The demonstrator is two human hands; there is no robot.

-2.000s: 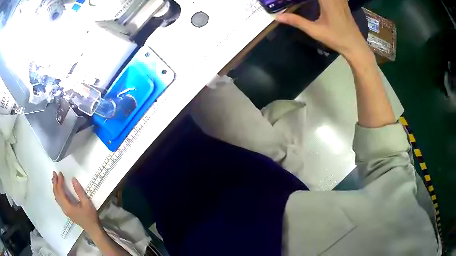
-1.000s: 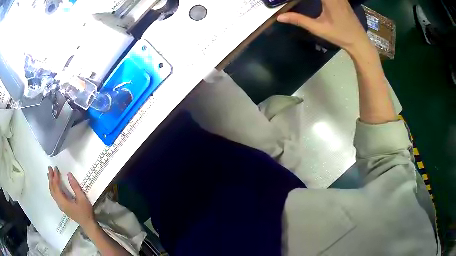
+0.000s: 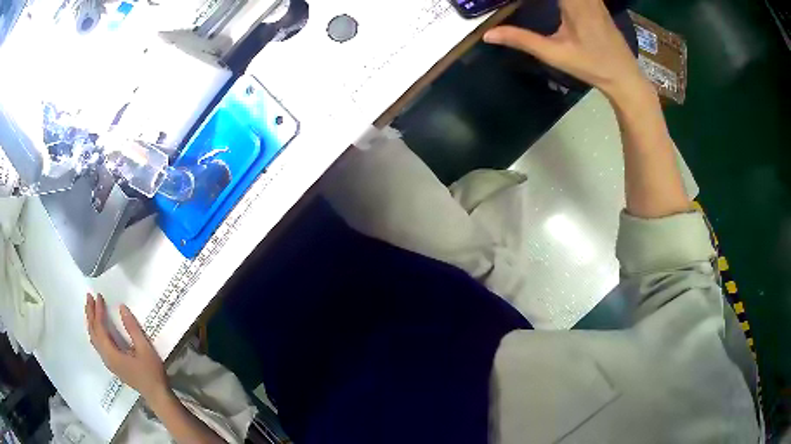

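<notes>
My left hand (image 3: 132, 354) rests on the white table (image 3: 334, 91) at its lower left end, fingers apart, holding nothing. My right hand (image 3: 583, 50) is at the top right by the table's end, thumb spread out; its other fingers are cut off by the top edge, so I cannot tell whether they hold anything. A mobile phone (image 3: 475, 6) with a lit purplish screen lies just left of my right thumb, partly out of the picture. The sewing machine (image 3: 147, 91) is white and glaring, with a clear guard (image 3: 143, 166) beside a blue plate (image 3: 217, 178).
A grey disc (image 3: 342, 28) is set in the tabletop. Cream cloth (image 3: 22, 286) lies left of the machine, and more cloth (image 3: 204, 390) hangs below the table at lower left. A labelled brown box (image 3: 659, 59) and yellow-black tape (image 3: 734, 290) are on the right.
The view shifts slightly. Both hands keep nearly the same place and pose.
</notes>
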